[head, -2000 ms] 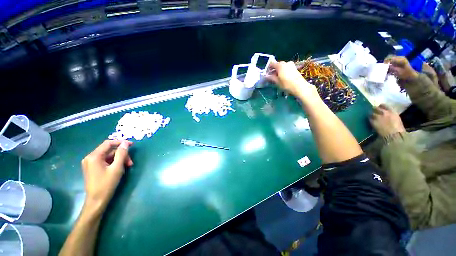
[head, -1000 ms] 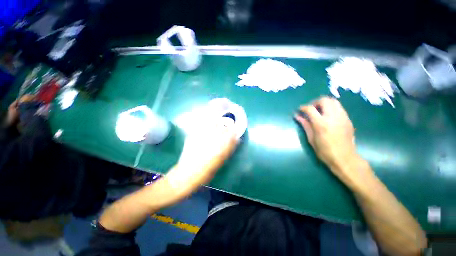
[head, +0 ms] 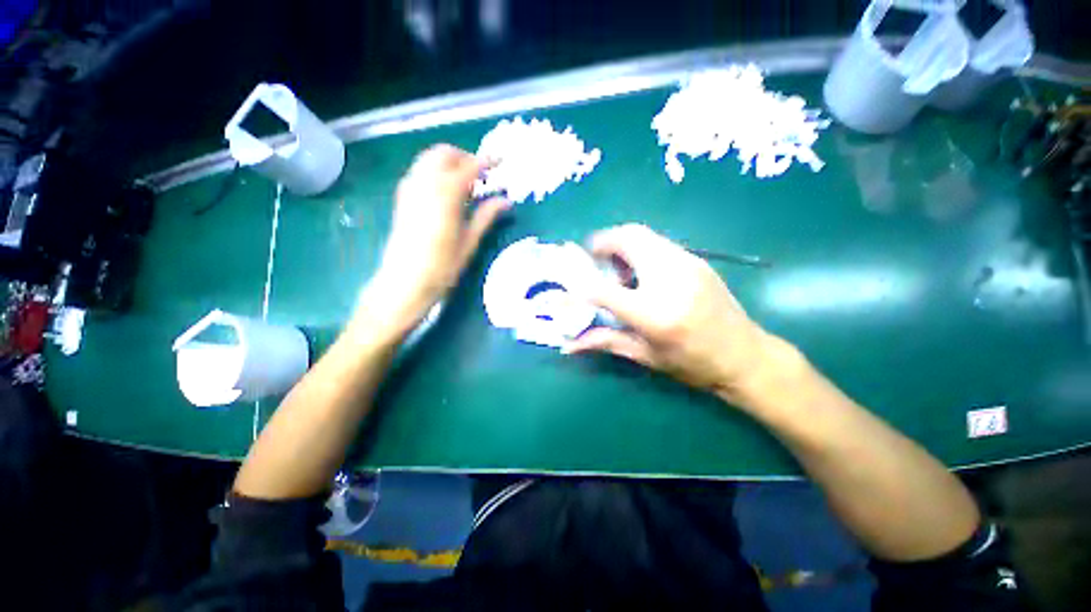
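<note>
A white housing (head: 522, 269) stands upright on the green bench in front of me, its round end face with a curved slot facing up. My right hand (head: 652, 305) grips its right side, fingers and thumb around the rim. My left hand (head: 449, 215) is at the left edge of the left pile of small white parts (head: 535, 159), thumb and fingers apart; whether it has a small part is too blurred to tell. The right pile of small white parts (head: 738, 123) lies further right. A screwdriver (head: 732, 257) lies partly hidden behind my right hand.
Two housings lie at the left, one by the rail (head: 314, 155) and one nearer the front edge (head: 275, 356). Two more housings (head: 871, 90) stand at the back right. A dark wire heap (head: 1068, 138) is at the right edge. A number label (head: 987, 421) is at front right.
My right hand has moved onto the upright housing. My left hand has let go of the housing and reached to the left pile. The camera view has shifted.
</note>
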